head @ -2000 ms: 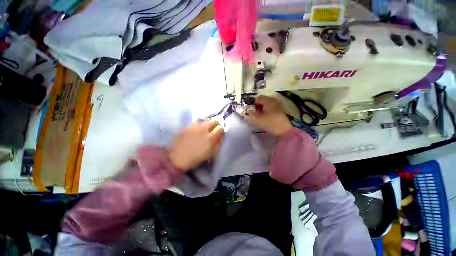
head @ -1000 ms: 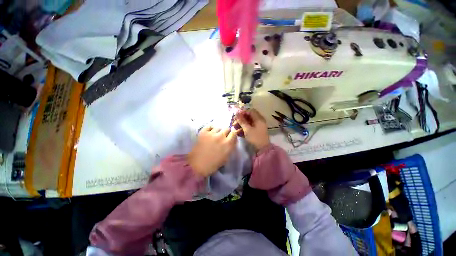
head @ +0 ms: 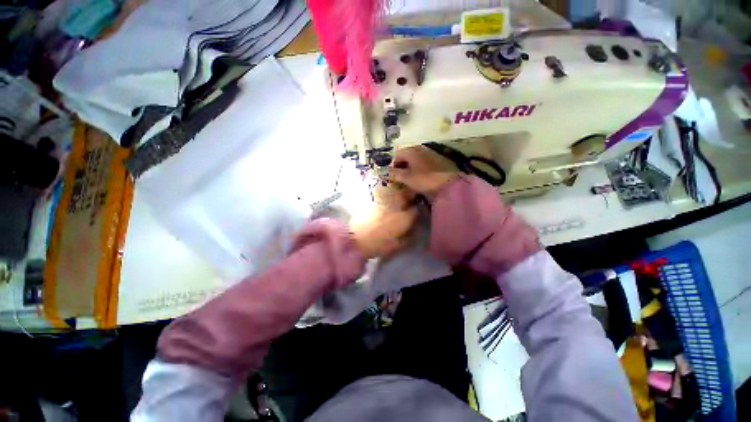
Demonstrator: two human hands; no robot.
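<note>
A pale garment panel (head: 222,185) lies on the table left of the needle and runs under my hands towards the front edge. The cream HIKARI sewing machine (head: 428,107) stands behind it, with the presser foot and needle (head: 380,163) at its left end. My left hand (head: 384,222) is on the cloth just in front of the needle, its fingers bent and partly hidden by glare. My right hand (head: 418,171) is beside the presser foot, fingertips close to it; what it grips cannot be told. A dark patterned panel edge (head: 185,128) shows at the back left.
Black-handled scissors (head: 482,169) lie on the machine bed behind my right hand. Stacked cut pieces (head: 165,62) are at the back left. An orange-edged brown strip (head: 90,222) lies at the left. A pink tassel (head: 350,41) hangs over the machine. A blue plastic basket (head: 698,330) holds scraps at the right.
My right hand has moved up beside the presser foot, and its sleeve now covers the snips. My left hand has moved right and nearer to my right hand. The view has shifted slightly.
</note>
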